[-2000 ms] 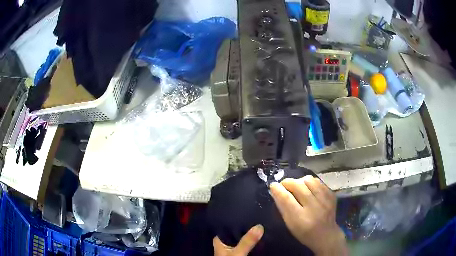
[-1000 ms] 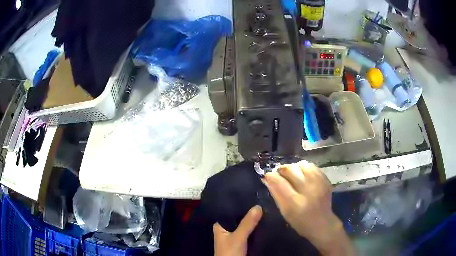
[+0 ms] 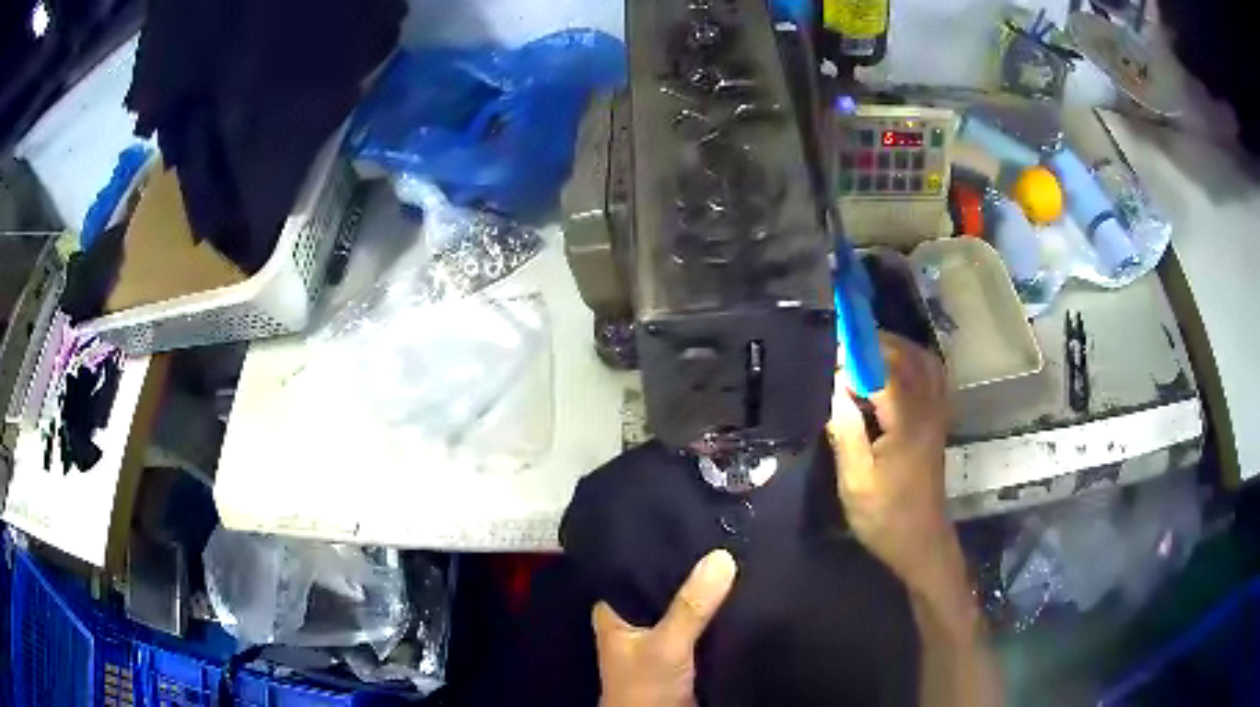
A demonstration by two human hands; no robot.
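Note:
The dark garment lies under the front of the button-sewing machine. The shiny button clamp sits just above the cloth, and a small dark ring, possibly a button, shows on the cloth below it. My left hand grips the garment, thumb on top near the ring, fingers hidden under the cloth. My right hand is beside the blue plastic strip, over the left compartment of the parts tray. Its fingertips are partly hidden, and whether they hold anything cannot be told.
The control panel stands behind the tray. Slim black snips or tweezers lie right of it. A clear bag of metal parts, a blue plastic bag and a white basket are left of the machine.
My right hand has left the clamp and moved right and back to the tray. The ring on the cloth now shows. My left hand still grips the garment. The view has shifted slightly.

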